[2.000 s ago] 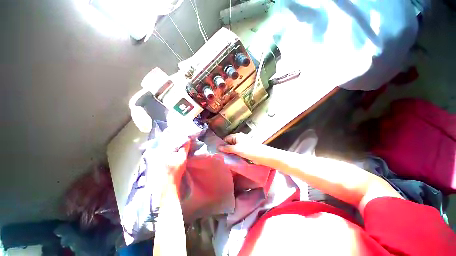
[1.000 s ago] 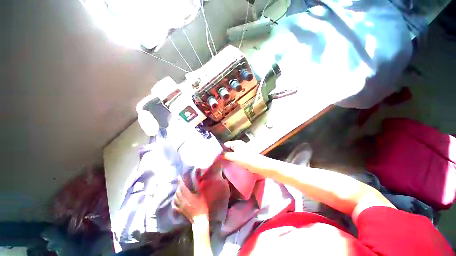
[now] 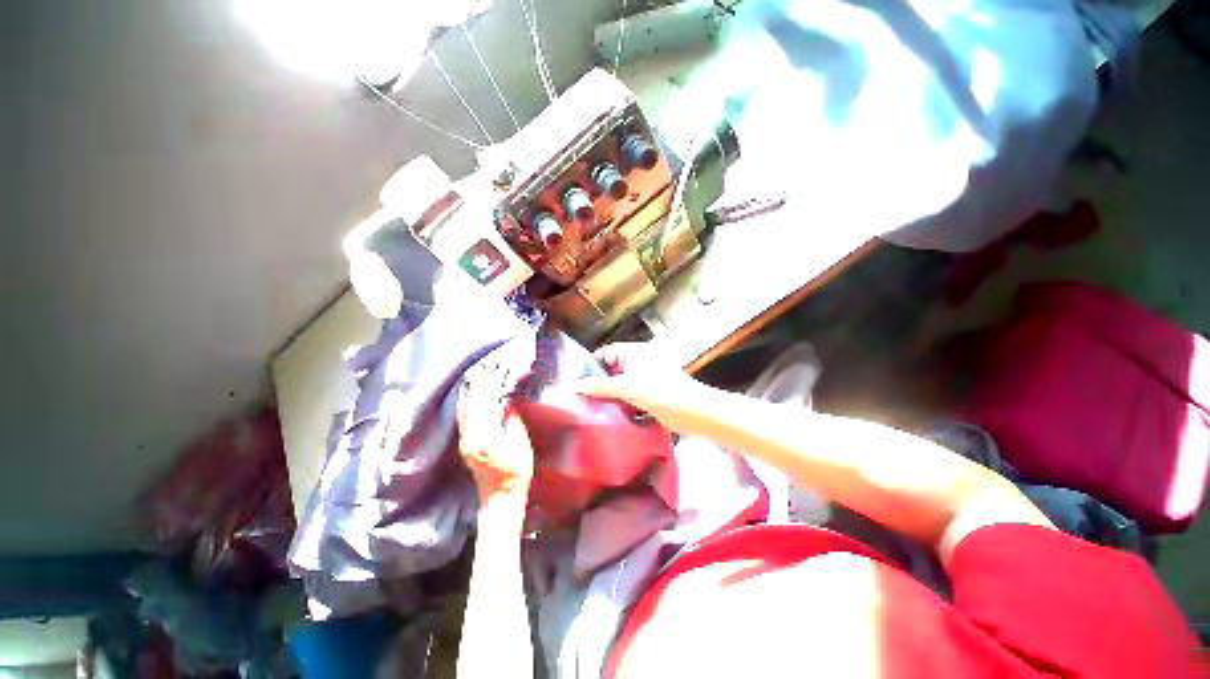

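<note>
A grey garment piece [image 3: 398, 451], lilac and reddish in the glare, lies over the left end of the table and hangs down to my lap. The overlock machine [image 3: 584, 199] stands behind it, with a row of dark knobs and a green-white badge. My left hand [image 3: 494, 431] grips the cloth in front of the machine. My right hand [image 3: 630, 371] pinches the cloth edge near the machine's front, right of my left hand. Glare blurs the fingertips, and the needle area is hidden by cloth.
A pale blue-white cloth pile [image 3: 916, 120] covers the table beyond the machine. A small slim tool [image 3: 746, 208] lies beside the machine. A crimson block [image 3: 1095, 398] stands at the right, with dark cloth near it. Threads rise from the machine. Reddish bags and a blue object lie at lower left.
My left hand has moved up from the lower cloth to a hold close to the machine. The cloth has shifted and bunched at the table's left. My right hand stays near the machine front.
</note>
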